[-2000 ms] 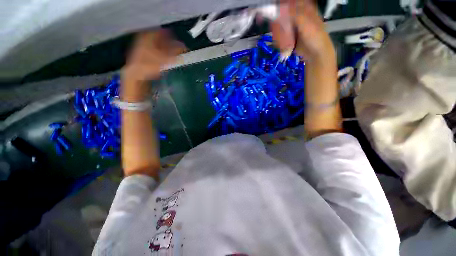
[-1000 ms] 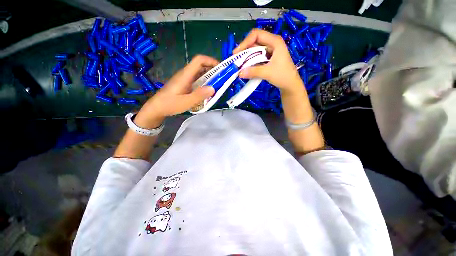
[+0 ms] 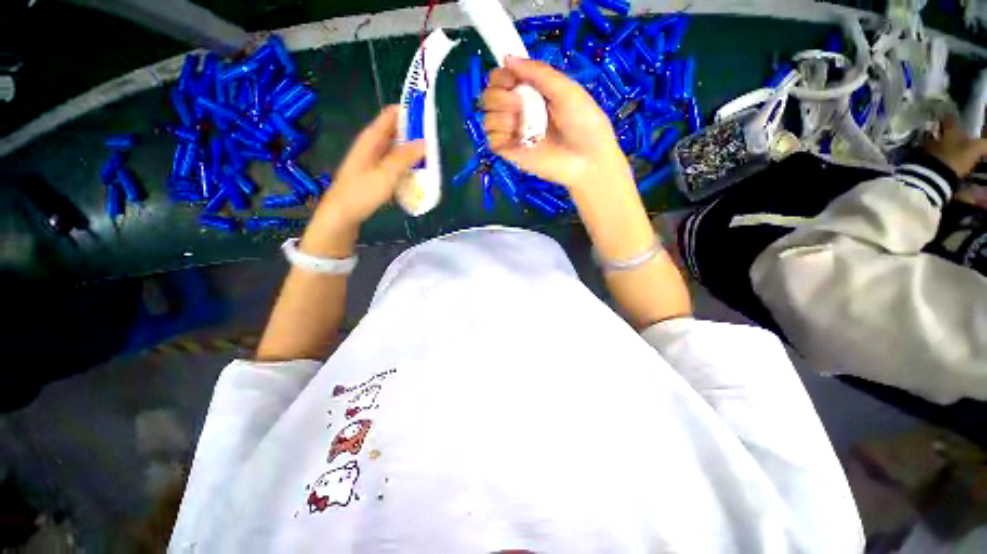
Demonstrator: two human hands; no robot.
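Observation:
My left hand (image 3: 371,171) holds a white open handle housing (image 3: 428,162) upright over the bench. A blue battery cell (image 3: 416,115) lies inside it, and a thin red wire rises from its top end. My right hand (image 3: 554,128) is closed around a white curved housing cover (image 3: 500,33), whose upper end reaches the top edge of the picture. The two white parts are apart. Loose blue cells lie in a pile (image 3: 639,81) behind and around my right hand, and in another pile (image 3: 238,130) to the left.
At the right, a neighbour's striped-cuff sleeve (image 3: 920,184) and hand reach into a heap of white units (image 3: 833,92). A box of shiny bits (image 3: 716,158) stands beside the heap. A pale rail (image 3: 130,81) runs behind the bench. A dark object (image 3: 54,208) lies far left.
The white housing and the cover, held close together before, are now apart. My left hand has turned the housing upright. My right hand has closed around the cover. The neighbour's arm has moved, showing the white heap.

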